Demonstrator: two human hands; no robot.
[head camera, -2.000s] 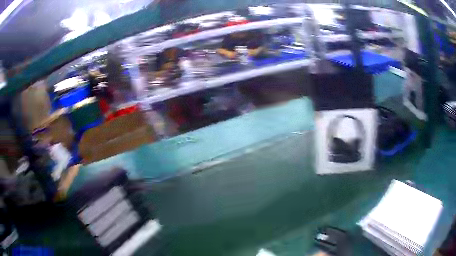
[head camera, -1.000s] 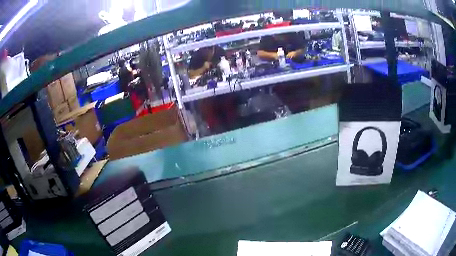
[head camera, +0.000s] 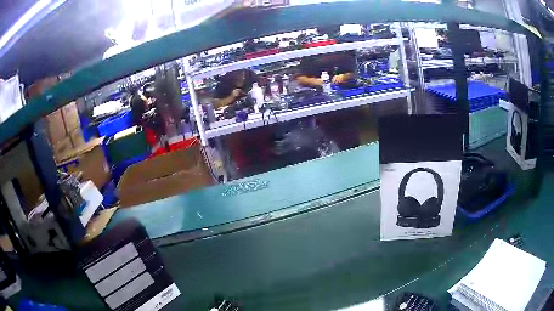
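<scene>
A retail box (head camera: 420, 200) with a headphone picture on its white front stands on the green bench, its black flap raised. A second retail box (head camera: 124, 270) shows its black side with pale bars at the lower left. A stack of white leaflets (head camera: 503, 276) lies at the lower right. Small black cards (head camera: 414, 302) lie left of the stack, cut by the bottom edge. Another small black item with white print (head camera: 224, 305) and a white sheet's edge (head camera: 364, 305) show at the bottom edge. Neither of my hands is in view.
Black headphones lie in a blue tray (head camera: 491, 205) behind the front box. Another retail box (head camera: 520, 130) stands at the right. A raised green shelf (head camera: 261, 194) runs along the bench. Beyond are a brown carton (head camera: 164, 176), stacked blue trays (head camera: 471, 94) and people's arms.
The view has shifted, so the boxes sit further left. The small black item shows at the bottom edge, and less of the white sheet is visible.
</scene>
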